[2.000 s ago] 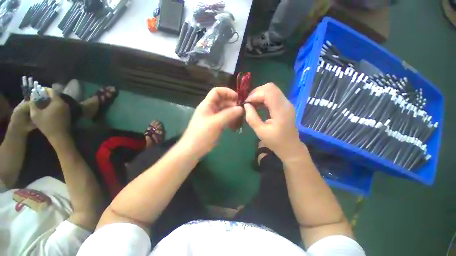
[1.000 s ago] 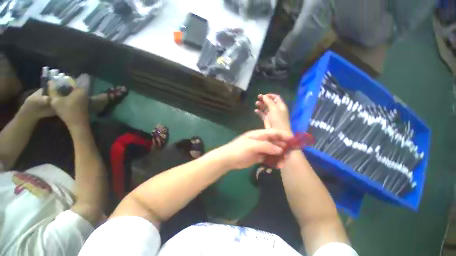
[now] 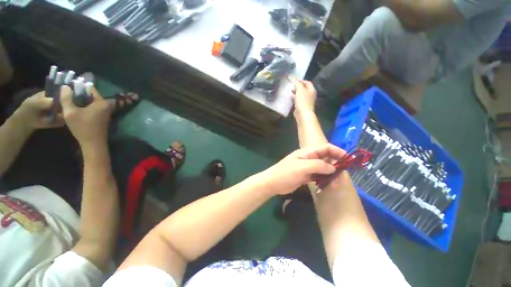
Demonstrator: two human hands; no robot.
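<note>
My left hand (image 3: 305, 168) holds a looped bundle of red lead wire (image 3: 354, 160) between thumb and fingers, in front of my right forearm. A small pale wire end shows below the fingers. My right hand (image 3: 304, 92) is stretched forward to the table corner, beside a clear poly bag (image 3: 274, 73) with dark contents. The right fingers are small and blurred; whether they touch or hold anything cannot be told.
The white table (image 3: 196, 47) bears a dark screen device (image 3: 237, 44), an orange part (image 3: 217, 48), black tubes (image 3: 147, 21) and more bags. A blue crate (image 3: 358, 112) of black rods is at right. A neighbouring person's hands (image 3: 87, 115) hold rods; another person's leg is beyond the table corner.
My hands have parted. My left hand has moved right with the red bundle; my right hand has let it go and reached forward to the table corner. The view has shifted.
</note>
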